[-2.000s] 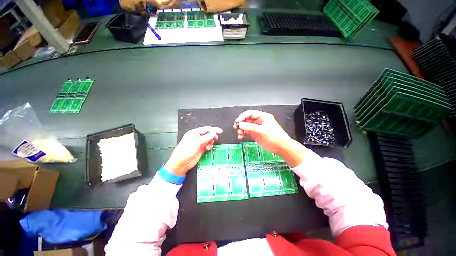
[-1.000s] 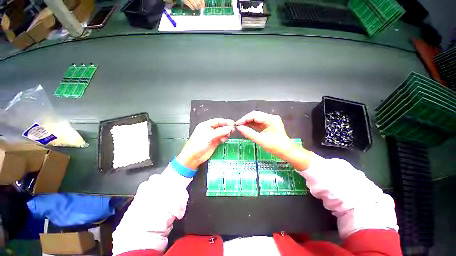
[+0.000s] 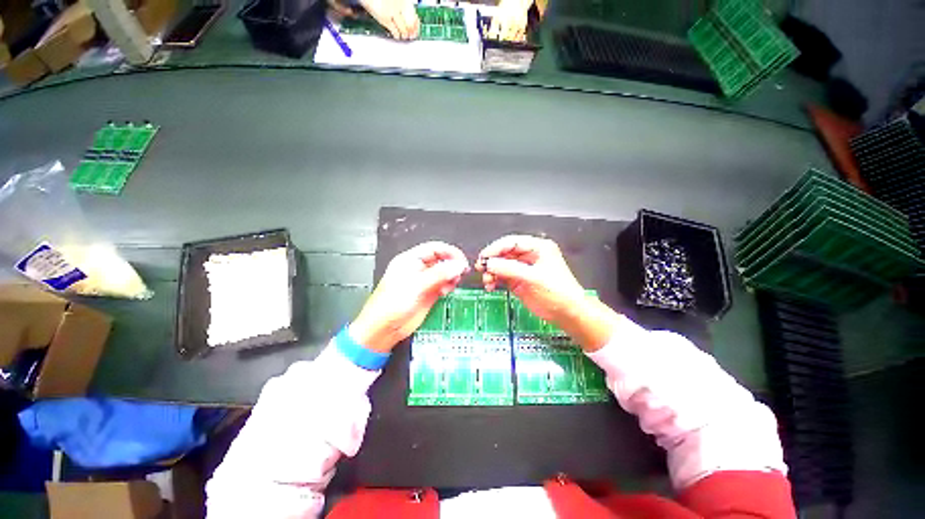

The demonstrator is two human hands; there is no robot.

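My left hand (image 3: 421, 284), with a blue band (image 3: 361, 349) on the wrist, has its thumb and fingertips pinched together; whatever it pinches is too small to tell. My right hand (image 3: 527, 272) is just to its right, a small gap between them, and pinches a tiny dark component (image 3: 483, 267). Both hands are raised over the top edge of two green PCB panels (image 3: 461, 370), which lie side by side on the black mat (image 3: 436, 442). My hands and forearms hide parts of the panels' upper edges.
A bin of white pieces (image 3: 248, 296) is at left, a bin of dark components (image 3: 669, 274) at right. Far left are a parts bag (image 3: 86, 266) and a populated panel (image 3: 114, 158). A rack of panels (image 3: 827, 243) stands right. Another person's hands (image 3: 398, 16) are across the belt.
Two seconds ago my hands were slightly apart; one second ago their fingertips met; now a small gap separates them again. Another person's hands have moved at the white board.
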